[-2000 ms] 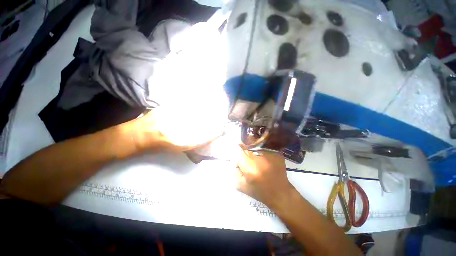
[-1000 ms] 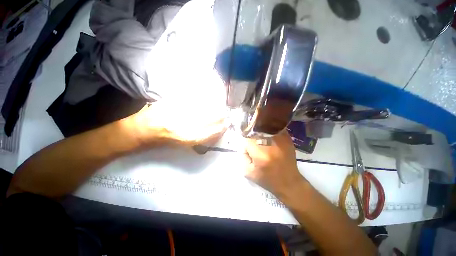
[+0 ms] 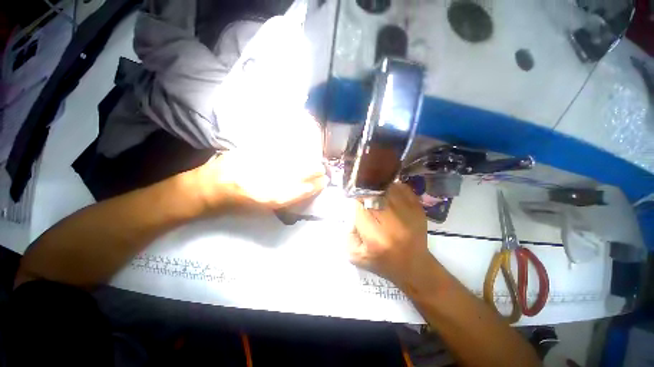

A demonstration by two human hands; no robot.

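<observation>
The grey and black garment piece (image 3: 183, 89) lies bunched left of the needle, partly washed out by glare. My left hand (image 3: 254, 183) rests on its near part, fingers toward the needle, partly lost in the glare. A small dark edge of cloth shows below those fingertips. My right hand (image 3: 387, 229) is bent close to the needle area, below the shiny curved guard (image 3: 387, 125); its fingertips are partly hidden and what they hold cannot be told. The white sewing machine head (image 3: 531, 86) with a blue stripe stands beyond my right hand.
Scissors (image 3: 508, 276) with yellow and red handles lie right of my right forearm. A smartphone (image 3: 436, 208) lies partly hidden behind my right hand. A long black strip (image 3: 54, 93) and printed papers (image 3: 25, 61) lie far left. A ruler scale (image 3: 179, 269) runs along the near edge.
The view has shifted, so the machine and scissors sit differently in the picture. The dark cloth edge below my left fingertips has changed shape. Both hands stay near the needle.
</observation>
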